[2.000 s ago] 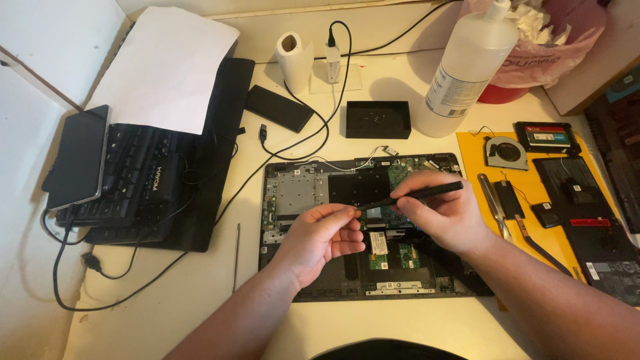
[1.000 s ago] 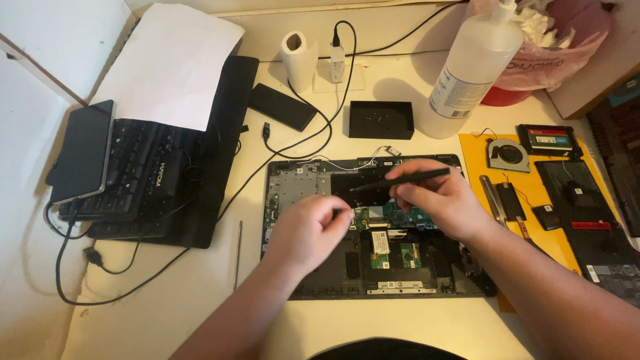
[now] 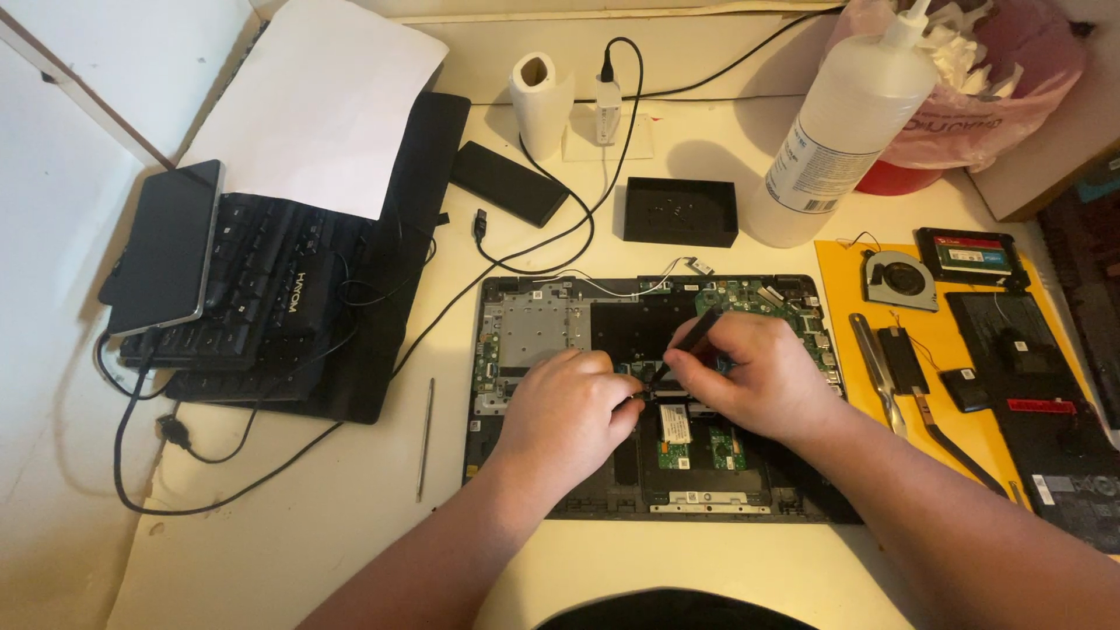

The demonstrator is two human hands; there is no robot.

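An opened laptop chassis [image 3: 534, 328] lies on the white desk with its green circuit board [image 3: 752, 300] and touchpad board showing. My right hand [image 3: 752, 367] grips a slim black pen-like tool [image 3: 696, 334], slanted down so that its tip meets the middle of the chassis. Close beside that tip, my left hand [image 3: 564, 416] rests on the chassis with fingers curled; whether its fingertips hold a small part cannot be told. A small board on a white cable [image 3: 698, 265] lies at the chassis's back edge. Behind it stands a black tray [image 3: 681, 229] with several tiny screws.
On the right, a yellow sheet [image 3: 836, 271] bears a cooling fan [image 3: 899, 278], tweezers [image 3: 878, 372] and a black laptop battery [image 3: 1032, 385]. A plastic bottle [image 3: 814, 149] stands behind. A thin metal rod [image 3: 426, 439], a phone [image 3: 509, 182], cables and stacked keyboards [image 3: 236, 297] are on the left.
My right hand has lowered the black tool from nearly level to a steep slant, its tip now at the chassis. My left hand has moved down onto the chassis beside it.
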